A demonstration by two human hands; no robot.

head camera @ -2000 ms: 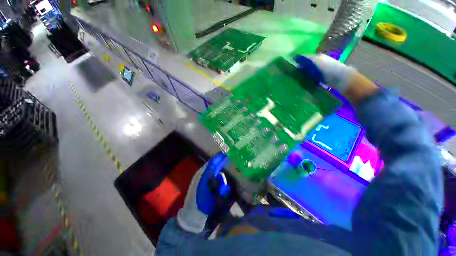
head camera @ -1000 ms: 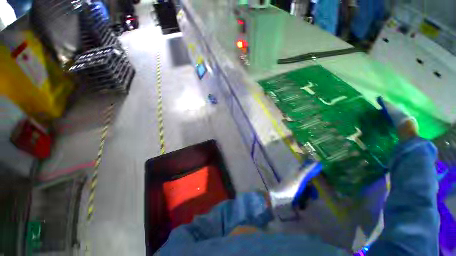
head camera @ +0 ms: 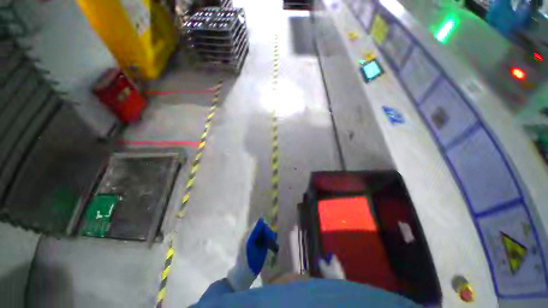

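Observation:
My left hand (head camera: 257, 248), in a white glove with a blue palm and fingertips, is low in the centre over the floor. Its fingers look curled; a dark patch near them may be only glove coating. My right hand (head camera: 331, 265), also gloved, shows small and partly hidden at the near left part of a black bin (head camera: 411, 237). A red-orange sheet (head camera: 347, 215) lies in the bin. A green circuit board (head camera: 100, 215) with a pale patch lies within a grey metal frame (head camera: 170, 195) at the left, away from both hands.
Slatted dark racks (head camera: 217, 40) and a red box (head camera: 120, 96) stand at the upper left, near a yellow structure (head camera: 133, 36). A long pale machine side (head camera: 490, 162) runs along the right, with a red button (head camera: 465, 293). Yellow-black striped tape marks the floor.
The view has turned left and down from the machine top to the floor aisle. The large board beside my hands is out of view; both hands are now low, apart from it.

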